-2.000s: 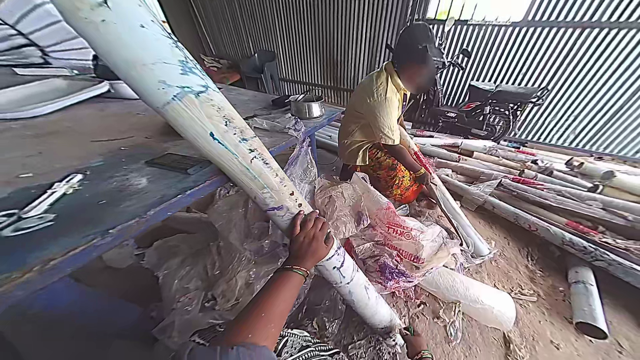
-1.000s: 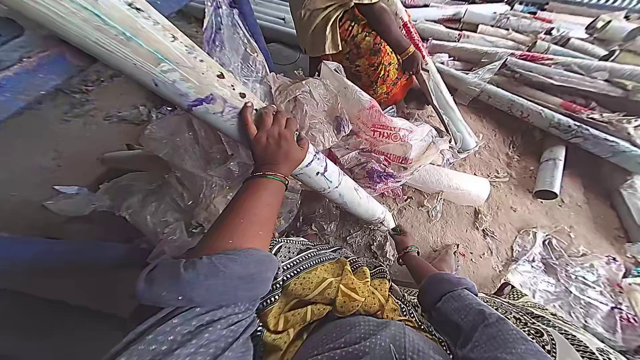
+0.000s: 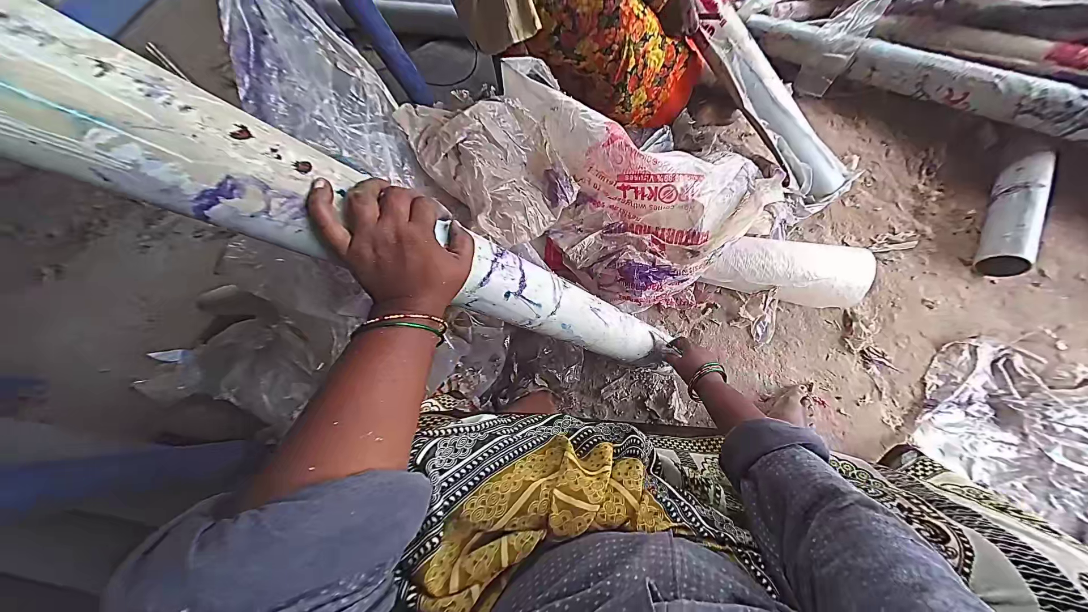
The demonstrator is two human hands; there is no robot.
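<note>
A long pale pipe point(image 3: 544, 293), stained blue and purple, slants from the upper left down to the right in front of me. My left hand point(image 3: 398, 242) lies over its upper side, fingers spread around the curve, thumb toward the lower end. At that lower end my right hand point(image 3: 690, 357) touches the rim; its fingertips are partly hidden, so its grip is unclear. Bangles circle both wrists. Crumpled clear plastic film point(image 3: 484, 161) and a plastic bag with red print point(image 3: 654, 204) lie just beyond the pipe. A white roll point(image 3: 799, 270) sticks out from under the bag.
A co-worker's floral cloth point(image 3: 616, 55) shows at the top, beside another wrapped pipe point(image 3: 790, 110). Long stained pipes point(image 3: 943, 81) lie at the upper right, with a short pipe piece point(image 3: 1016, 212) below them. Plastic film point(image 3: 1011, 425) lies at the right on the dirt floor.
The view has tilted far down from the workbench and motorbike to my lap and the floor. My left hand remains on the pipe; my right hand stays at its lower end.
</note>
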